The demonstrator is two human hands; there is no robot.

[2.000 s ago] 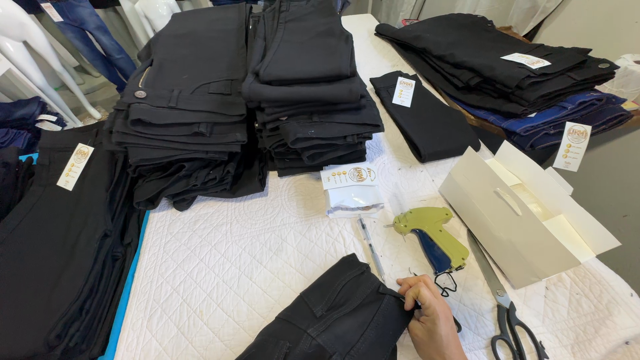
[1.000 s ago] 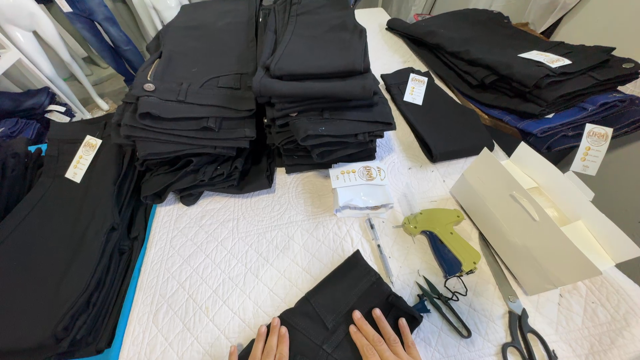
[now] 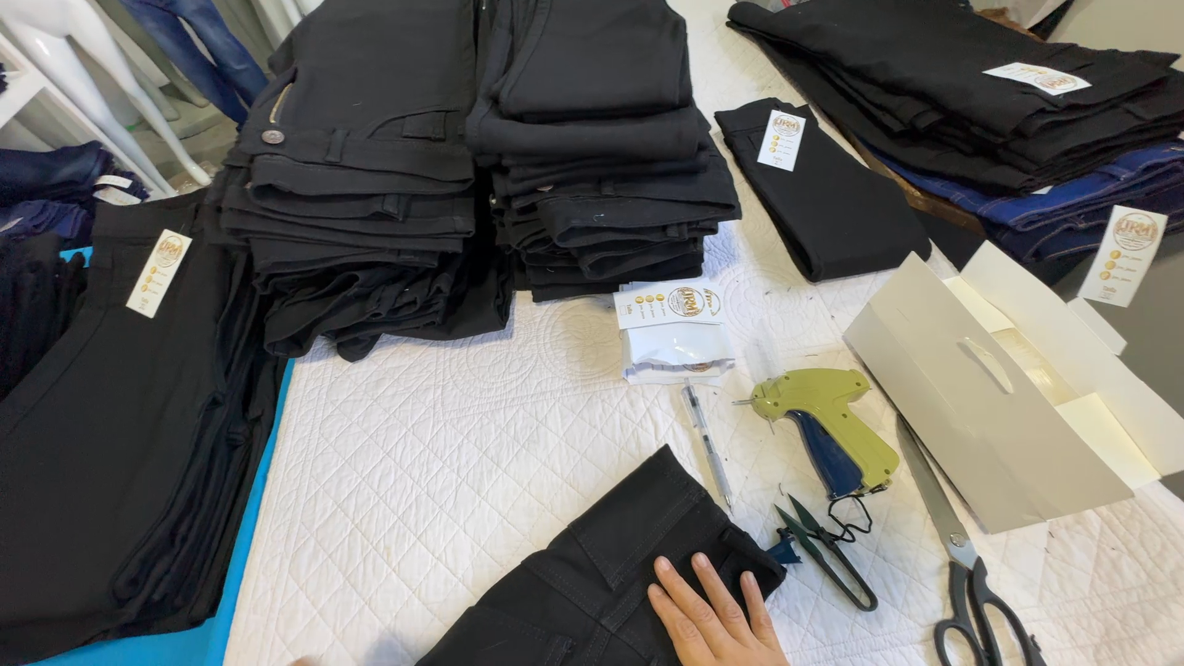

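Folded black trousers [image 3: 592, 564] lie on a white quilted cover [image 3: 388, 444] at the bottom middle. My right hand [image 3: 712, 620] rests flat on their waistband end, its fingers apart. Of my left hand only a blurred sliver of skin [image 3: 303, 661] shows at the bottom edge, so its fingers are hidden. Close to the waistband are black thread snips [image 3: 828, 555]. Beyond them lie a green and blue tagging gun [image 3: 828, 425], a clear pen [image 3: 708, 449] and a stack of printed hang tags [image 3: 675, 333]. Large scissors [image 3: 957, 555] with black handles lie at the right.
Two tall stacks of folded black trousers [image 3: 370, 176] stand at the back. More black trousers [image 3: 111, 398] hang over the left side. One tagged folded pair [image 3: 823, 203] lies behind an open white cardboard box [image 3: 990, 398]. Black and blue garments [image 3: 962, 102] are piled back right; white mannequin legs [image 3: 83, 83] stand back left.
Two seconds ago a hand gripped the waistband end; then both hands lay flat on the trousers. Now the left has drawn away to the bottom edge. The snips, earlier covered, lie uncovered.
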